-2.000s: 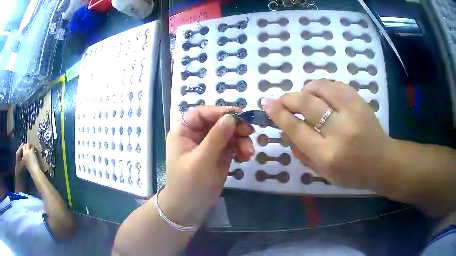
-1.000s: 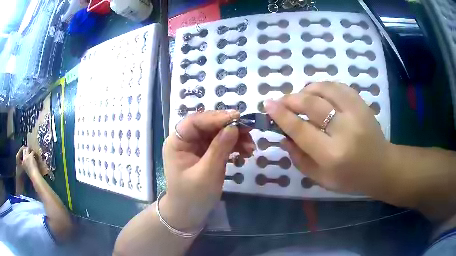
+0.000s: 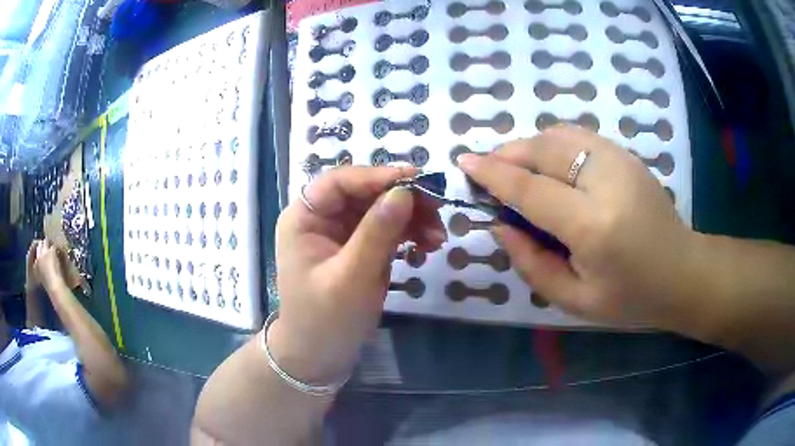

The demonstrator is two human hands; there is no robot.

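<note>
My left hand (image 3: 349, 226) pinches a small dark metal part (image 3: 406, 183) between thumb and index finger; most of it is hidden by the fingertips. My right hand (image 3: 593, 218) holds small pliers (image 3: 536, 232) with dark blue handles. The pliers' jaws point left and meet the part at my left fingertips. Both hands are above a white foam tray (image 3: 523, 315) with dumbbell-shaped cut-outs. Shiny dark metal pieces sit in its two left columns; the visible cut-outs farther right look empty.
A second white foam tray (image 3: 193, 165) filled with small pieces lies at left. Beyond yellow tape (image 3: 108, 235), another person's hands (image 3: 50, 266) are over loose parts on a brown board. A red sheet (image 3: 318, 9) shows behind the main tray. A dark block is at far right.
The trays appear slightly higher in the view. The pliers have turned, so their jaws now show side-on and a blue handle shows below my right fingers. My left hand still pinches the part.
</note>
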